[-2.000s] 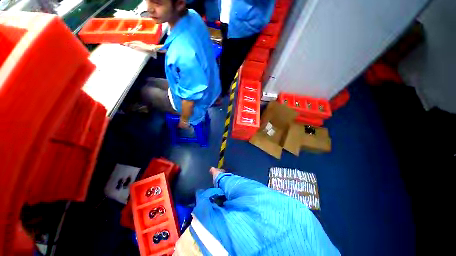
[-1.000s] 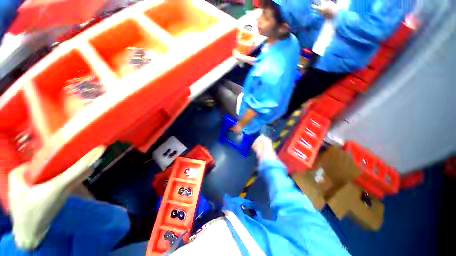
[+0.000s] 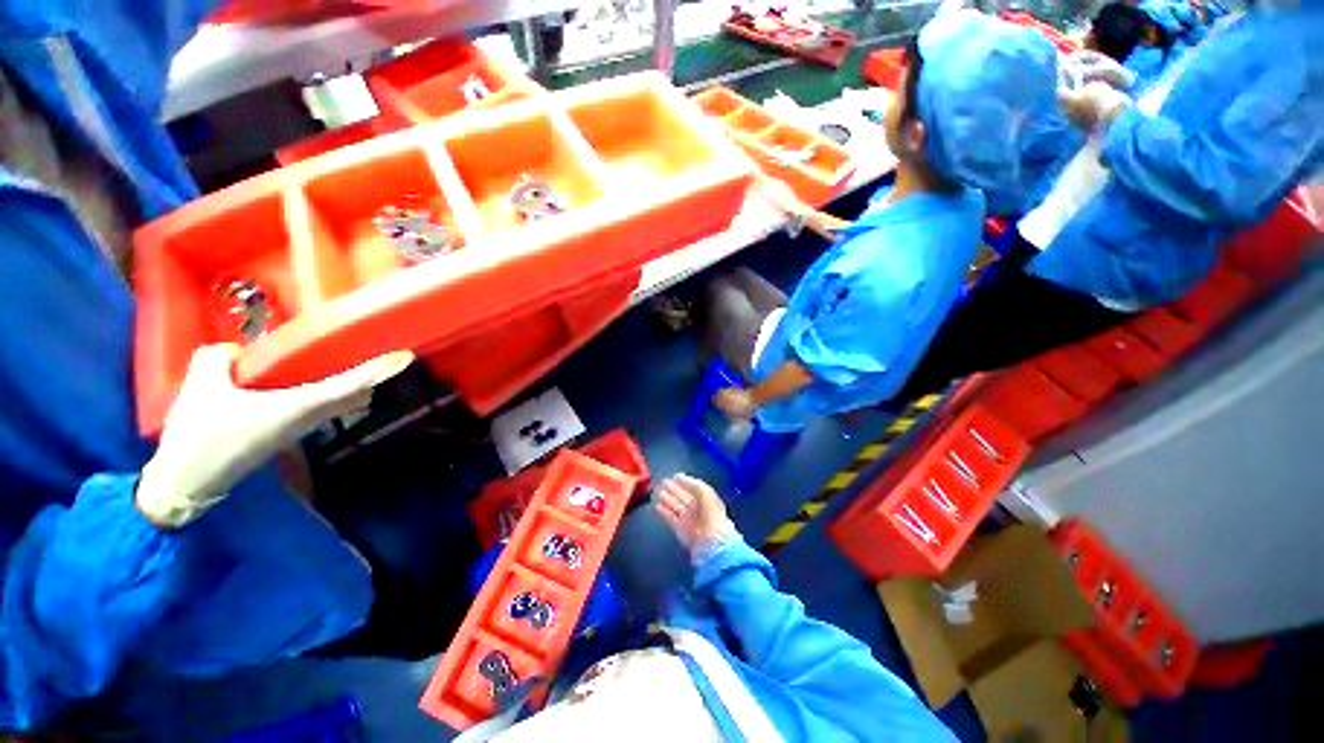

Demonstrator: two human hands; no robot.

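An orange-red four-compartment tray [image 3: 501, 254] is tilted in the upper left; three of its pockets show small grey metal parts. A coworker's gloved hand [image 3: 240, 428] is at its near left corner. Below, a second such tray [image 3: 511, 588] with figure-eight parts lies over a blue stool, close to my body. My right hand [image 3: 697, 515] is bare, empty and open, just right of the lower tray and not touching it. My left hand is not in view.
A seated coworker [image 3: 871, 290] is on a blue stool ahead; another person [image 3: 1162, 189] stands at the right. Stacked trays [image 3: 929, 494] and an open carton [image 3: 944, 624] are on the floor at the right. A white bench [image 3: 697, 254] runs behind the raised tray.
The view has swung. The big tray went from a close, partial view at the left to fully in sight, with the gloved hand at it. My right hand's fingers now show spread, nearer the lower tray.
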